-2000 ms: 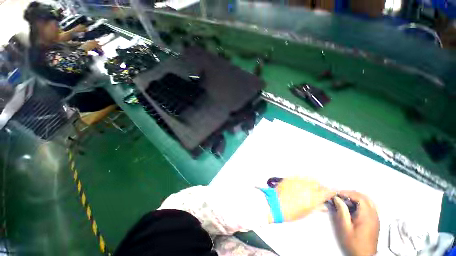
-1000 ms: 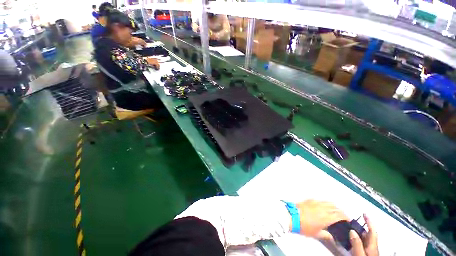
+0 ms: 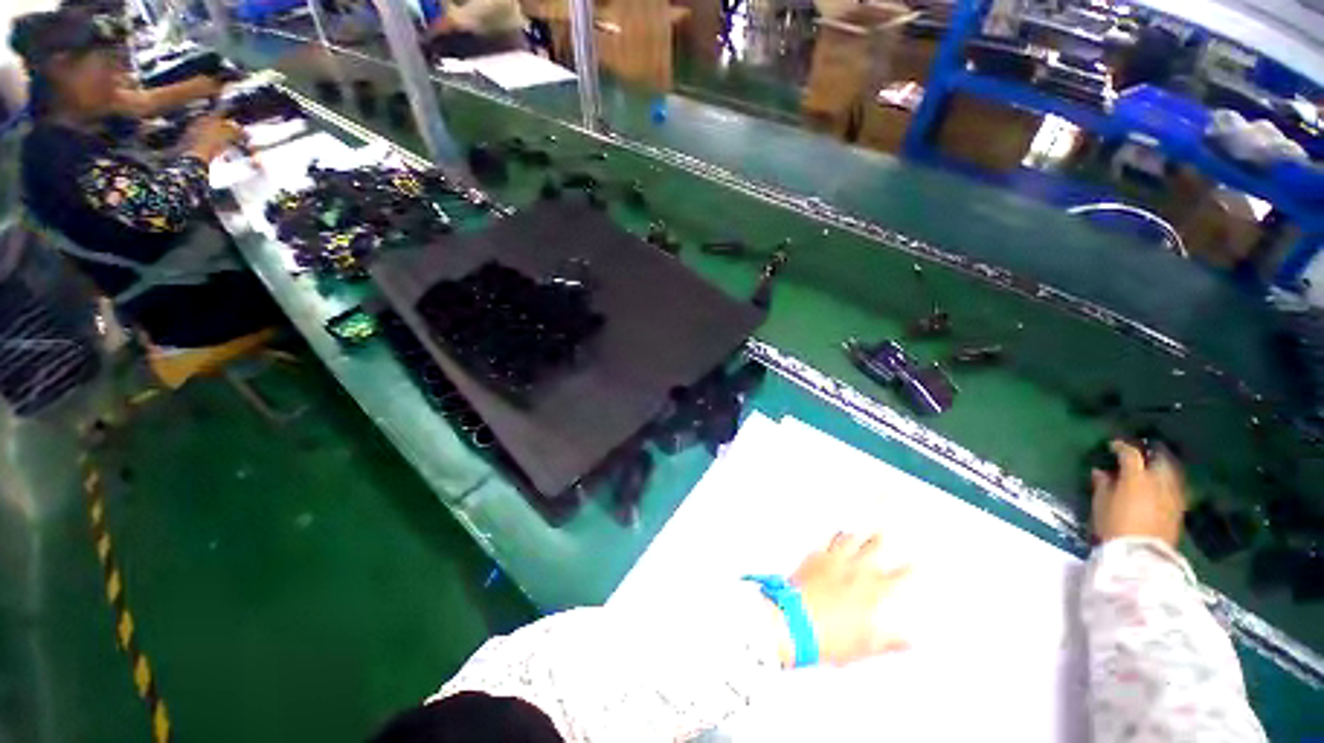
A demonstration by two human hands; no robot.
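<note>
My left hand [image 3: 852,598], with a blue wrist band [image 3: 791,617], lies on the white work sheet [image 3: 958,581] with its fingers spread and nothing in it. My right hand [image 3: 1141,497] reaches over the metal edge onto the green conveyor belt [image 3: 1016,319]. A dark unit shows at its fingertips, but blur hides whether the fingers still grip it. Other black units [image 3: 903,375] lie on the belt, several of them just right of my right hand.
A black foam pad [image 3: 639,305] at left carries a heap of black housings [image 3: 508,322], with more around its edge. Beyond it lie a pile of dark parts [image 3: 356,218] and a small green board [image 3: 350,325]. A seated person [image 3: 116,189] works at far left.
Both hands were together on a black unit. They are now apart: my right hand has moved up and right to the belt, my left hand has let go. The view has shifted.
</note>
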